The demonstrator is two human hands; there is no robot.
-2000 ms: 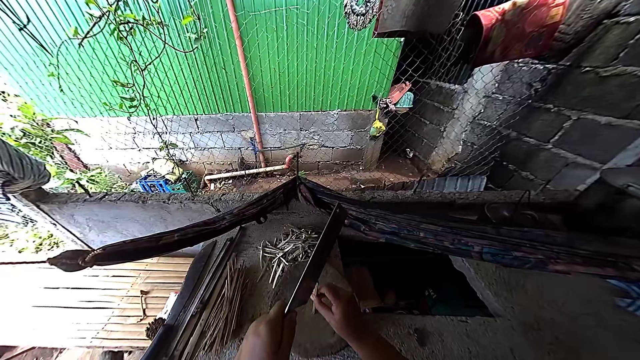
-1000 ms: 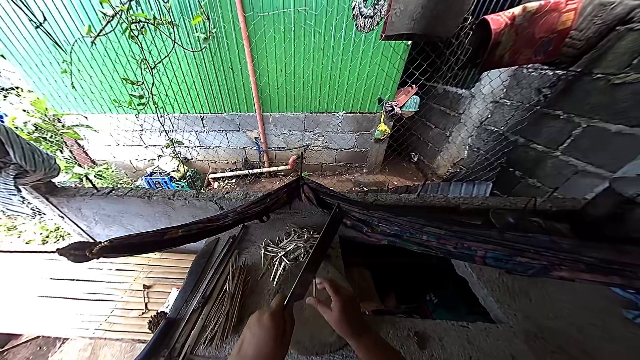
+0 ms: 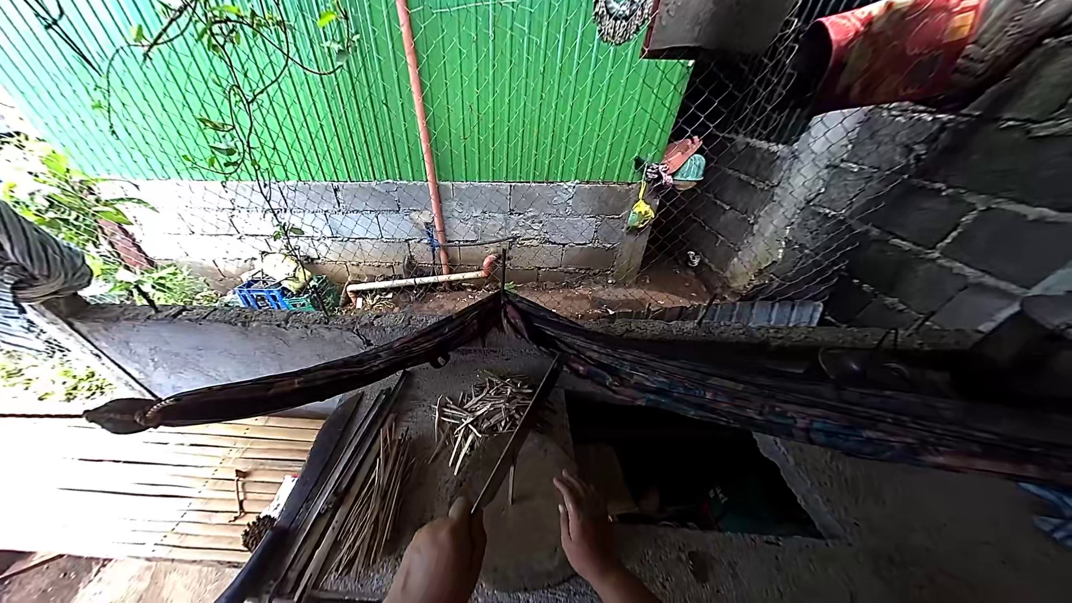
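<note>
My left hand (image 3: 440,548) is closed around the handle of a long dark-bladed knife (image 3: 521,431), whose blade slants up and to the right over a round chopping block (image 3: 528,536). To the right of the blade, my right hand (image 3: 582,519) is held with its fingers apart, and nothing shows in it. A thin stick piece (image 3: 511,486) lies beside the blade. Behind and left of the knife is a heap of short cut sticks (image 3: 486,410). Long thin sticks (image 3: 373,502) lie in a bundle left of my left hand.
A rolled dark cloth (image 3: 310,381) hangs across just beyond the work. Right of the block, a dark rectangular opening (image 3: 695,469) cuts into the concrete surface. Bamboo slats (image 3: 218,477) lie at left. Beyond stand a low concrete wall (image 3: 243,343) and a chain-link fence.
My right hand, whose fingers were close beside the blade in the earlier frames, has moved away to the right and opened. My left hand still holds the knife.
</note>
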